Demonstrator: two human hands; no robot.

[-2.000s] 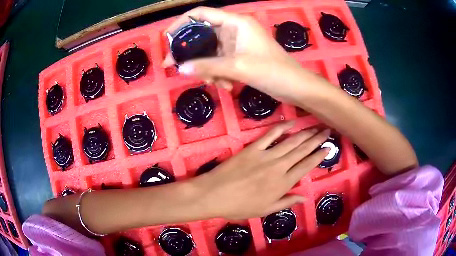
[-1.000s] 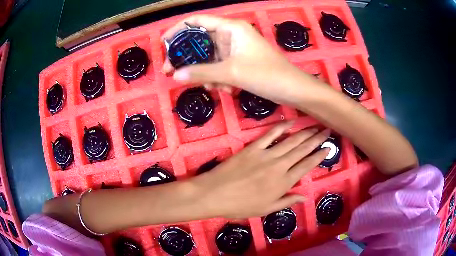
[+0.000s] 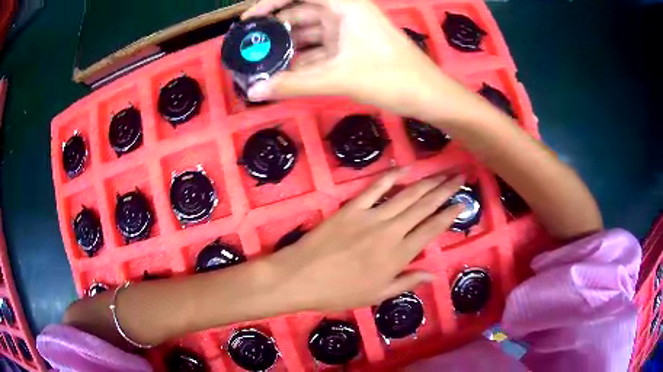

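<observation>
A round black smartwatch unit (image 3: 256, 48) is in my right hand (image 3: 349, 54) above the tray's far edge, its lit screen showing a teal circle on black. My right thumb is at its lower rim and the fingers are behind its right side. My left hand (image 3: 356, 243) lies flat, palm down with spread fingers, across the red foam tray (image 3: 240, 231); what is under the palm is hidden. Several dark watch units, such as one with concentric rings (image 3: 269, 155), sit in the tray pockets. A watch with a whitish glare (image 3: 466, 209) is beside my left fingertips.
A brown strip (image 3: 163, 40) runs along the tray's far edge on the dark green bench (image 3: 596, 109). Parts of other red trays with watches show at the far left (image 3: 16, 305) and far right (image 3: 651, 309). Pink sleeves cover my upper forearms.
The held watch's screen went from a dark face with a red spot, to blue lines, to a teal circle. My right hand has moved slightly up and left. The tray has shifted slightly left in view.
</observation>
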